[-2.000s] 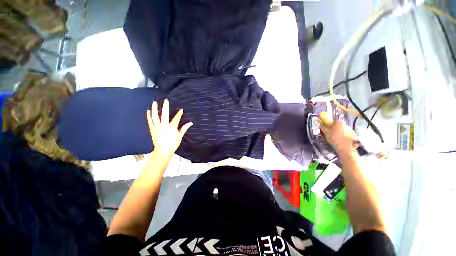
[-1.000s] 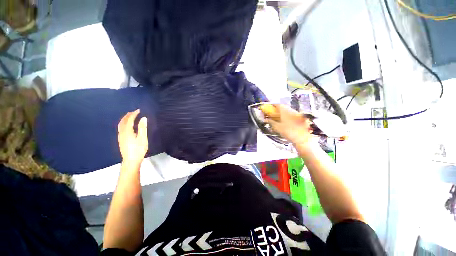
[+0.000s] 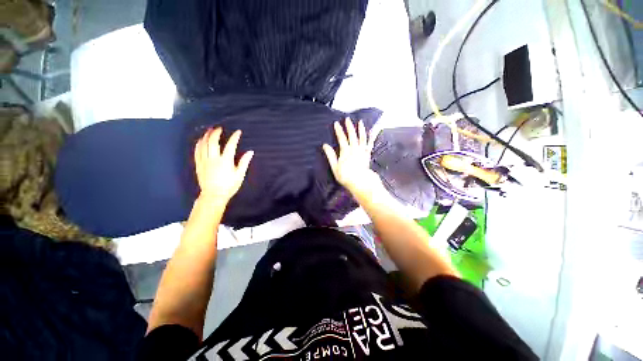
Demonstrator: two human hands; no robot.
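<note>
A dark pinstriped garment lies over the padded navy ironing arm, whose rounded bare end sticks out to the left. Its gathered upper part spreads away over the white table. My left hand lies flat on the left part of the garment with fingers spread. My right hand lies on its right part, fingers spread. Neither hand grips anything that I can see. The steam iron with its orange handle stands on the rest at the right end, apart from my hands.
The white table top shows behind the arm. A dark garment pile and brown patterned garments are at left. Hoses and cables loop at right near a white box with a dark face. A green container is below right.
My right hand has let go of the iron, which now stands on the rest at right, and has moved onto the garment. My left hand has moved right from the bare pad onto the garment.
</note>
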